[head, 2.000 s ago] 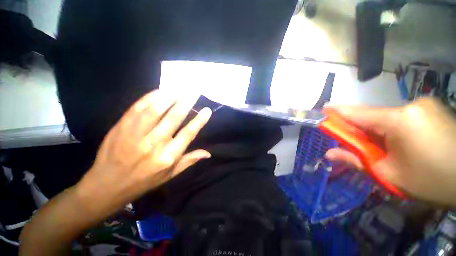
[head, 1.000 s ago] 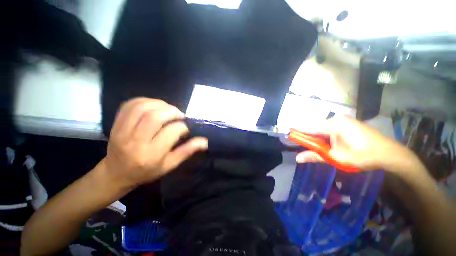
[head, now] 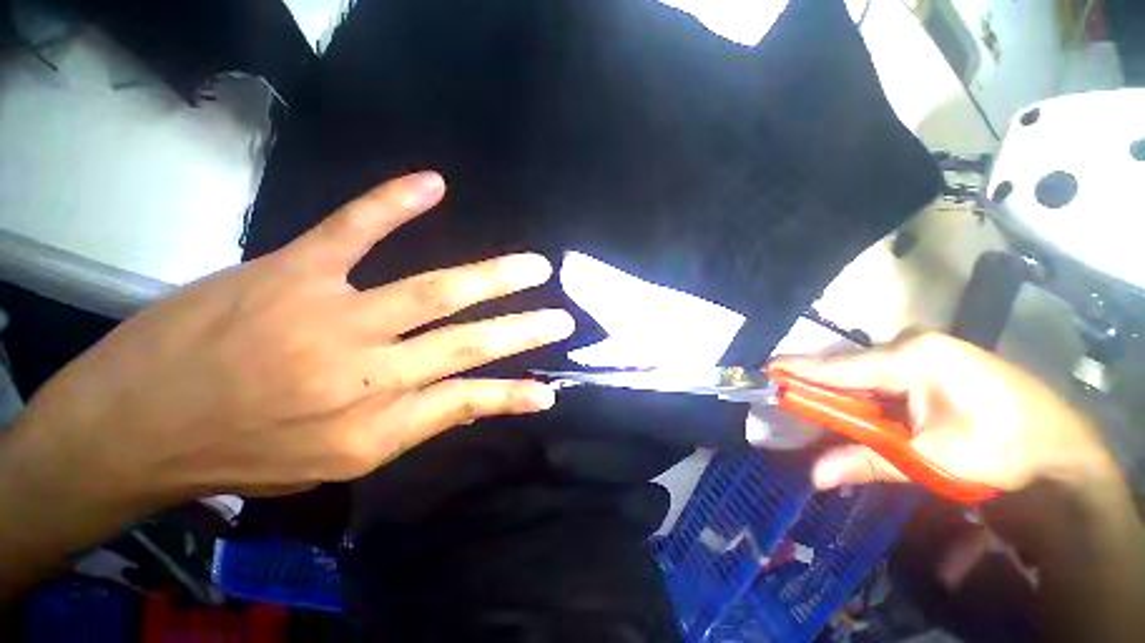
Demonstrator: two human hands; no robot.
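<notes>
A black garment panel lies over the table edge and the dark-clothed lap. A white patch sits on it in front of me. My right hand is closed on the orange-red handles of the scissors. The silver blades point left along the patch's lower edge and look nearly closed; their tips are by my left fingertips. My left hand lies spread on the panel, left of the patch, fingers apart, with no cloth pinched. Whether the blades have cloth between them cannot be told.
A white sewing machine stands at the upper right. Blue plastic baskets are below the table edge at the lower right, and another blue basket is at the lower left. A dark cloth pile lies at the upper left on the white table.
My left hand has opened from a curled grip and spread flat on the panel. The panel and patch have turned and shifted right in view. The scissors stay in my right hand.
</notes>
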